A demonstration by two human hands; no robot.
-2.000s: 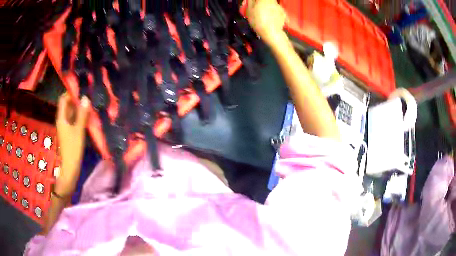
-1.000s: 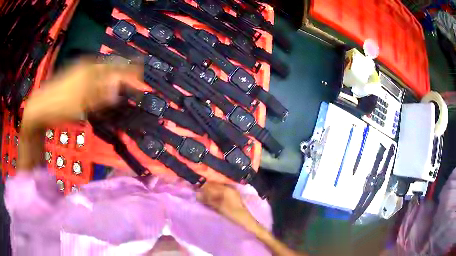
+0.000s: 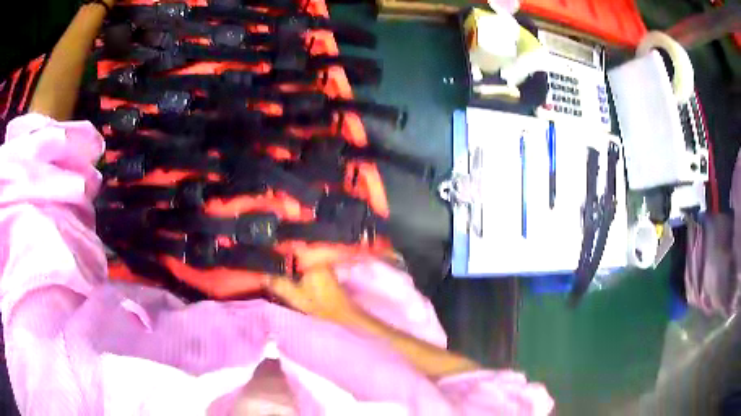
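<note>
A red tray (image 3: 213, 280) lies in front of me, covered with rows of black smartwatches (image 3: 173, 101) whose straps run sideways and hang over its right edge. The picture is blurred there. My right hand (image 3: 313, 286) is at the tray's near edge, by the straps; its fingers are blurred and I cannot tell if they grip anything. My left forearm (image 3: 65, 61) reaches up along the tray's left side; the left hand is cut off by the top edge.
Right of the tray are a clipboard (image 3: 494, 244) with a white form, blue pens (image 3: 552, 162) and black straps (image 3: 600, 203). Above it is a calculator (image 3: 569, 85). Farther right are a white box (image 3: 646, 122), a tape roll (image 3: 681, 69) and a person's pink sleeve (image 3: 708, 260).
My left hand has moved from over the watches up out of the picture. My right hand stays at the tray's near edge. The view has shifted and turned, and the watches now lie more level.
</note>
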